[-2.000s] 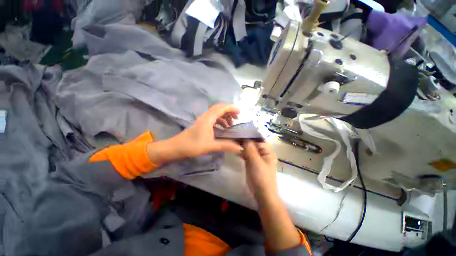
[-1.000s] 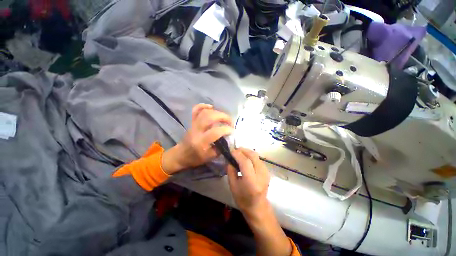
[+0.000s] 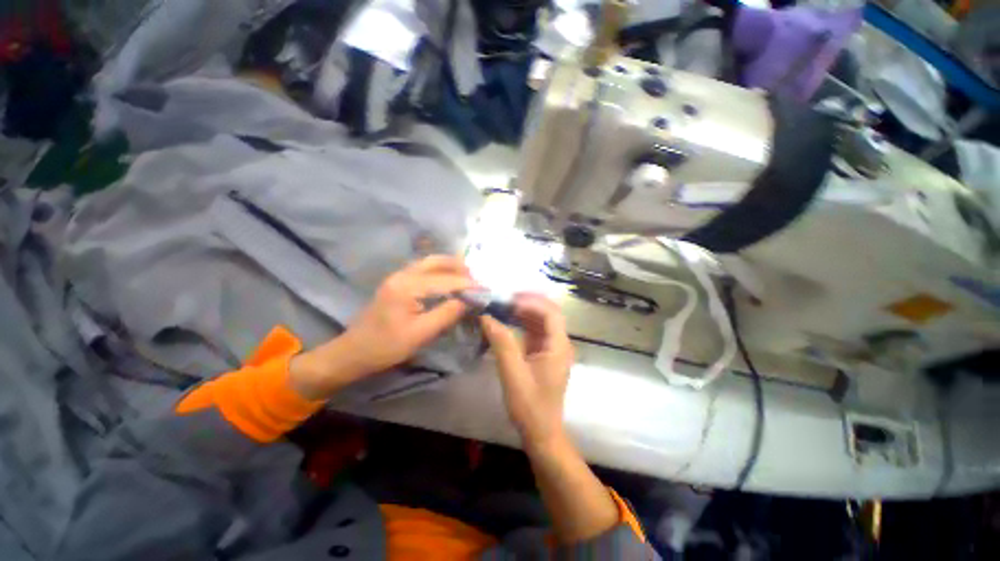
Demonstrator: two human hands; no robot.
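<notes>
A large grey garment body (image 3: pixel 296 197) is heaped at the left and over the table edge, with a dark-edged strip (image 3: pixel 269 247) lying on it. My left hand (image 3: pixel 400 312) pinches the end of a grey strip with a dark edge (image 3: pixel 493 305). My right hand (image 3: pixel 535 356) pinches the same end from the right, just in front of the brightly lit needle area. The off-white sewing machine head (image 3: pixel 647 132) stands beyond my hands. The image is blurred, and the needle is lost in the glare.
Black thread snips (image 3: pixel 614 293) lie right of the needle area. A white tape loop (image 3: pixel 685 329) hangs beside them, near a black cable (image 3: pixel 750 384). Striped cut strips (image 3: pixel 384 66) and a purple cloth (image 3: pixel 795 46) lie behind the machine. A switch box (image 3: pixel 883 438) is at right.
The camera view has shifted, moving the machine leftward in the picture. Both hands still hold the strip end; the dark piece, earlier slanting long between them, now shows shorter and flatter.
</notes>
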